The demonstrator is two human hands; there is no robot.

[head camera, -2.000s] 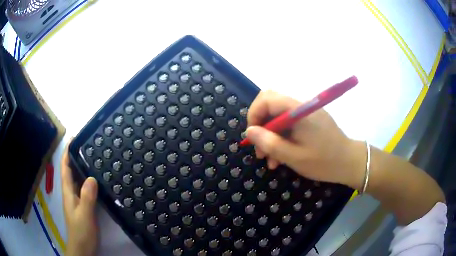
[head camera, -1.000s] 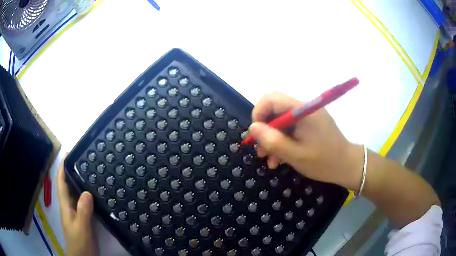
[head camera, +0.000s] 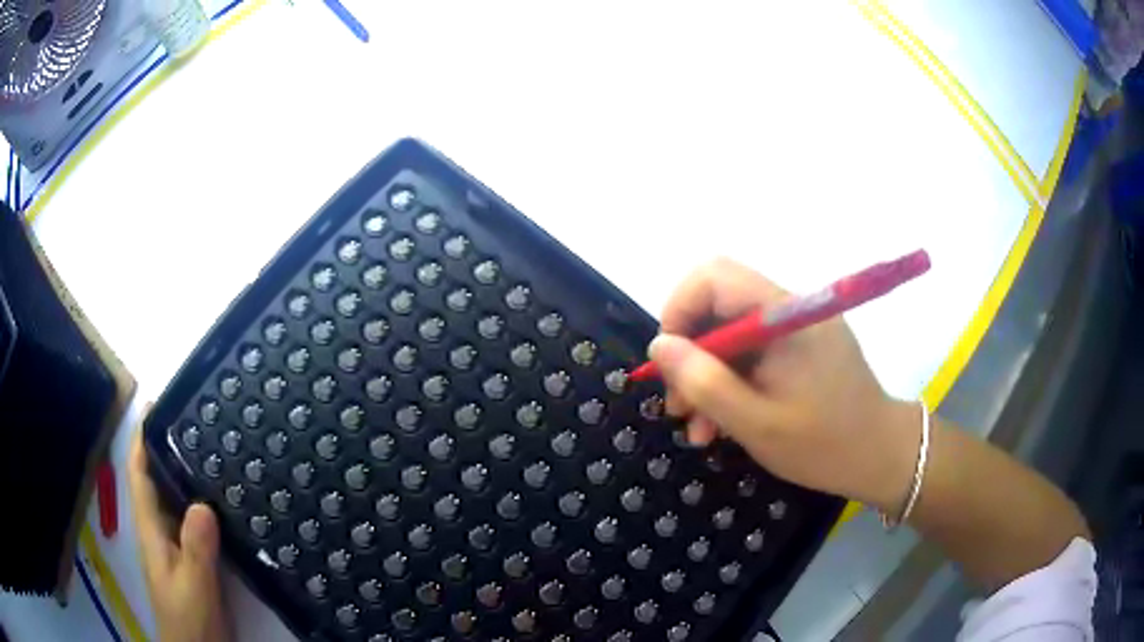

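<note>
A black component tray (head camera: 489, 207) lies tilted across the middle, its rows of pockets holding small round silvery components (head camera: 439, 445). My right hand (head camera: 784, 389) grips a red marker pen (head camera: 803, 307) over the tray's right part. The pen's tip is at a component near the right edge. My fingers hide some pockets there. My left hand (head camera: 186, 571) holds the tray's left edge, with the thumb beside the rim and the fingers along its side. The tray's bottom corner is cut off by the picture's edge.
A black tray stack (head camera: 50, 439) on brown cardboard stands at the left, with a short red piece (head camera: 108, 499) beside it. A fan (head camera: 57, 75) and a clear container (head camera: 176, 25) are at the upper left. A blue pen (head camera: 346, 19) lies at the top. Yellow tape (head camera: 991, 320) runs along the right.
The tray and surroundings have shifted down and left in view. The pen tip has moved from one component to another nearer the tray's right edge. The blue pen and clear container have come into view.
</note>
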